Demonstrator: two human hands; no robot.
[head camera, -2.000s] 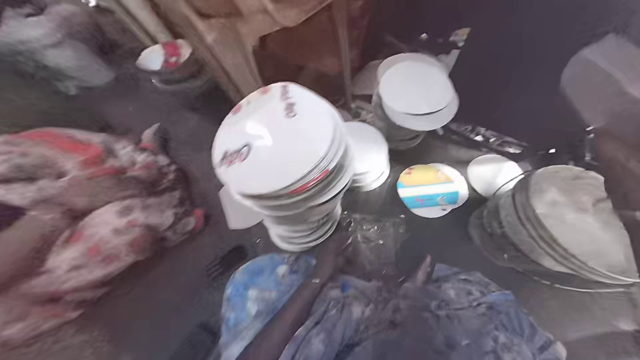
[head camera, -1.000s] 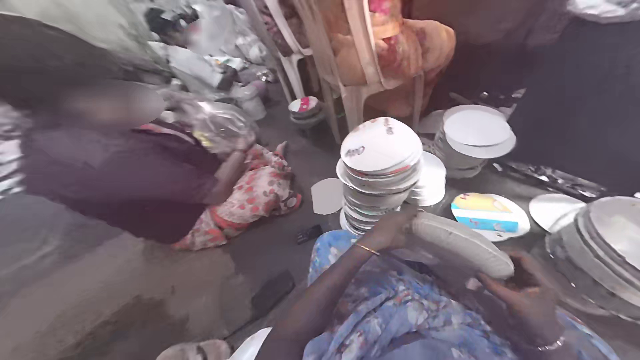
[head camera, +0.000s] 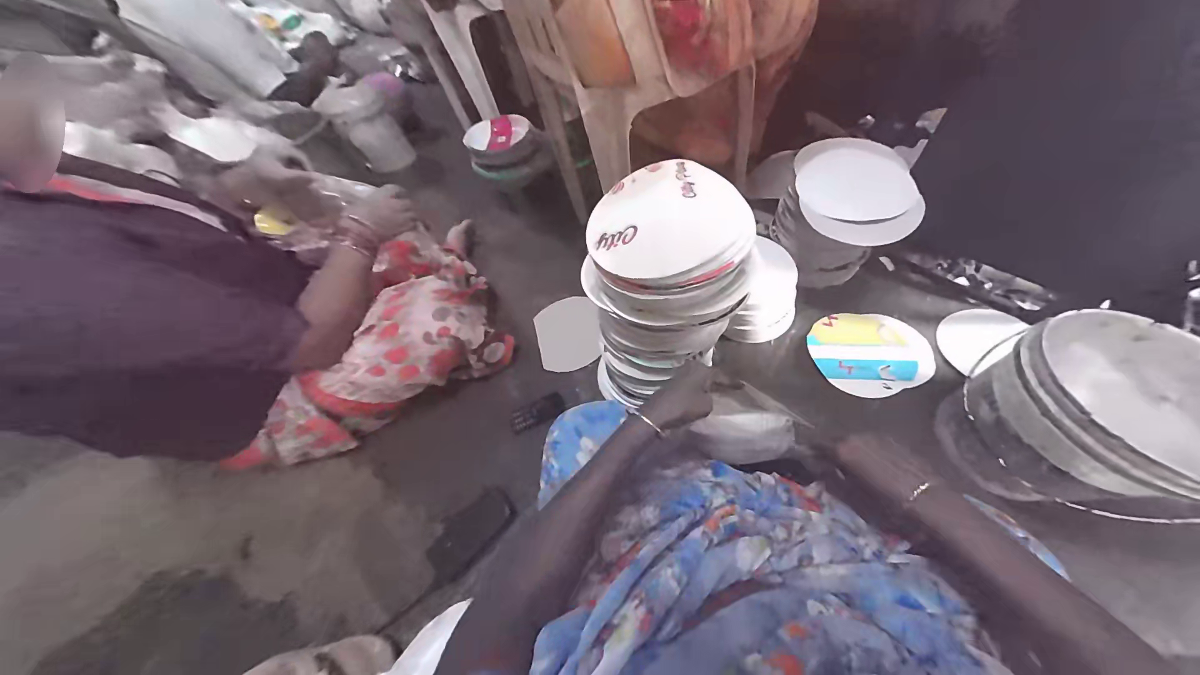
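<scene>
My left hand (head camera: 682, 398), with a thin bangle at the wrist, is at the right side of the base of a tall stack of round white discs (head camera: 670, 225); the top disc bears red print. Beside its fingers a pale, shallow round piece (head camera: 745, 433) lies low in front of my lap, partly under a clear sheet. My right hand (head camera: 858, 455) is blurred and dark, just right of that piece; its fingers are hard to make out. A printed yellow and blue disc (head camera: 872, 356) lies on the floor beyond it.
Metal plates or pans (head camera: 1116, 403) are stacked at the right. More white discs (head camera: 858, 192) stand behind, near a plastic chair (head camera: 623, 94). A person in a dark top (head camera: 141, 319) sits at the left. A dark remote-like object (head camera: 537, 412) and a flat dark object (head camera: 472, 534) lie on the floor.
A second ago both hands held a pale round plate-like piece up over the lap; now a pale piece is lower, near the stack's base. The view has shifted.
</scene>
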